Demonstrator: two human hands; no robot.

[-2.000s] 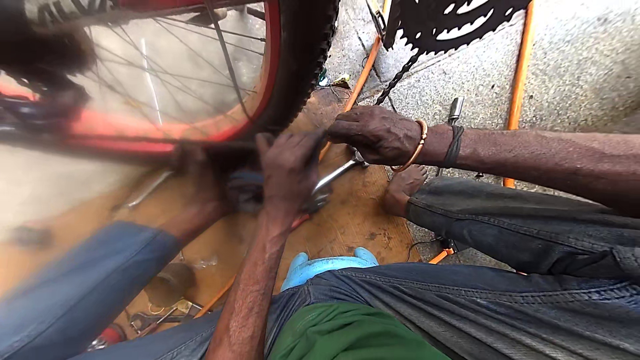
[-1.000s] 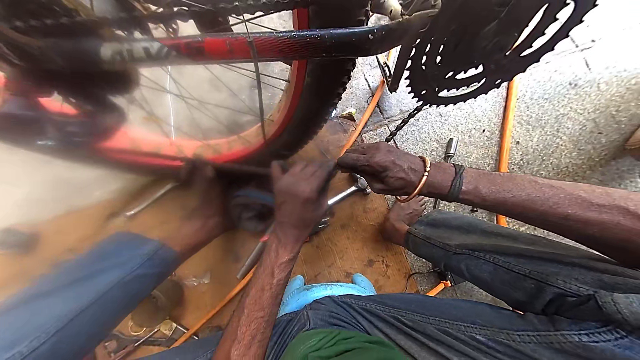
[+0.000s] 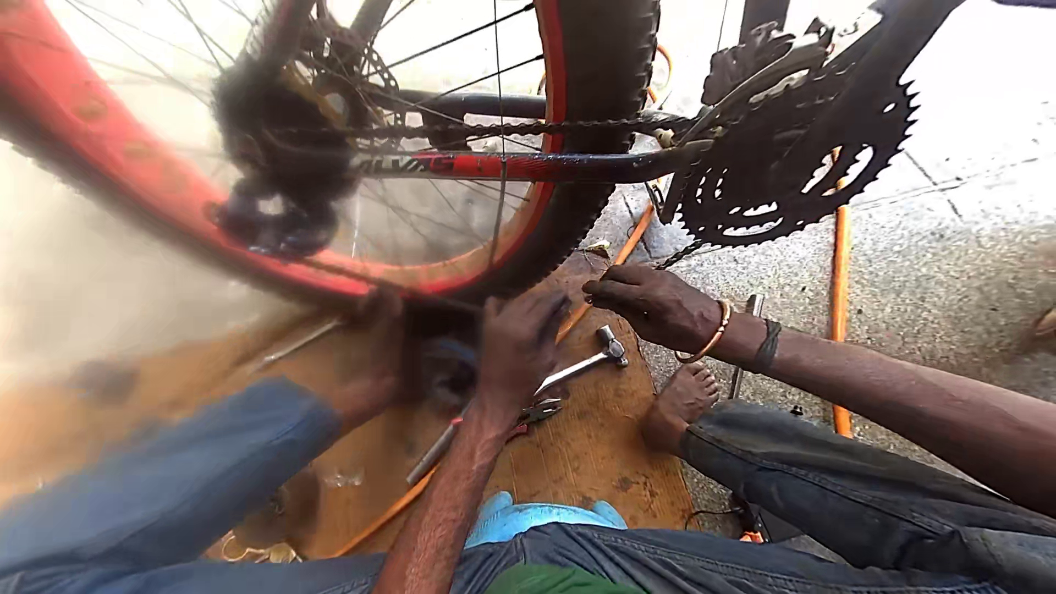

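My left hand is low beside the knobby tyre of a red-rimmed bicycle wheel, its blurred fingers bent toward the right; its grip is hidden. To its right is my right hand, apart from it, with a bangle at the wrist. The fingers are curled, and whether they pinch anything cannot be told. A bicycle chain hangs from the black chainring just above this hand. Below and between the hands, a ball-peen hammer lies on a wooden board, with pliers beside it.
The chainstay and a blurred rear derailleur are above. An orange hose runs along the speckled floor at right, near a metal tool. A bare foot rests at the board's edge. A light-blue seat is below.
My hands, close together before, are now apart. The hammer's head, partly hidden earlier, shows between them. The view has shifted, showing more of the wheel and chainring.
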